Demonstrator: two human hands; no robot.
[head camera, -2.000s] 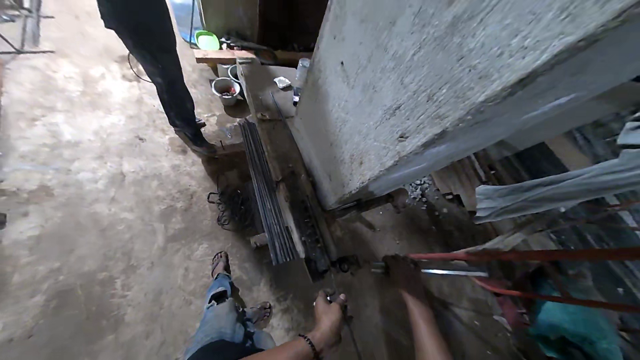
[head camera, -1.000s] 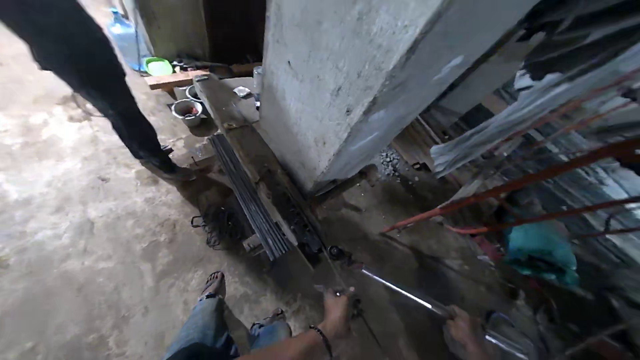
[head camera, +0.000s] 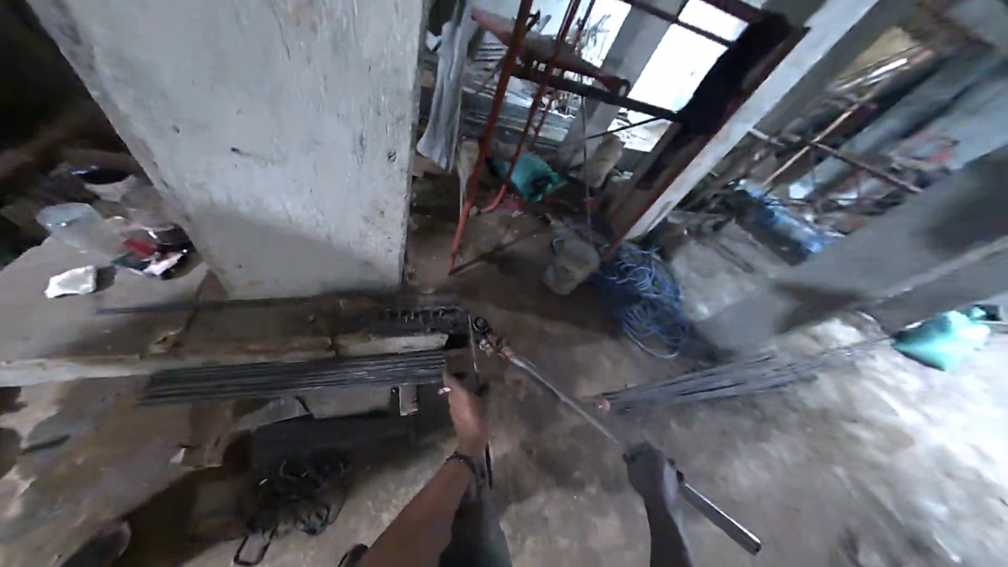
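Observation:
My right hand (head camera: 652, 471) is closed around a long metal lever bar (head camera: 567, 402), whose far end meets a small bending head (head camera: 484, 335) at the end of the wooden bench (head camera: 260, 345). My left hand (head camera: 466, 413) grips a thin steel rod (head camera: 476, 354) just below that head. Left of my left hand, a bundle of steel rods (head camera: 299, 376) lies along the bench's near side. A dark toothed metal piece (head camera: 421, 317) sits on the bench beside the head. Bent steel pieces (head camera: 295, 496) are heaped on the floor at lower left.
A concrete column (head camera: 299, 142) rises behind the bench. Red metal scaffold bars (head camera: 492, 134) lean beyond it. On the floor lie a coil of blue cord (head camera: 646, 299) and, to the right, more long steel rods (head camera: 709, 383). A green bag (head camera: 941, 339) is at far right.
The view has turned far to the right. My right hand and the lever bar have moved relative to the bench. The person standing at the left has left the view.

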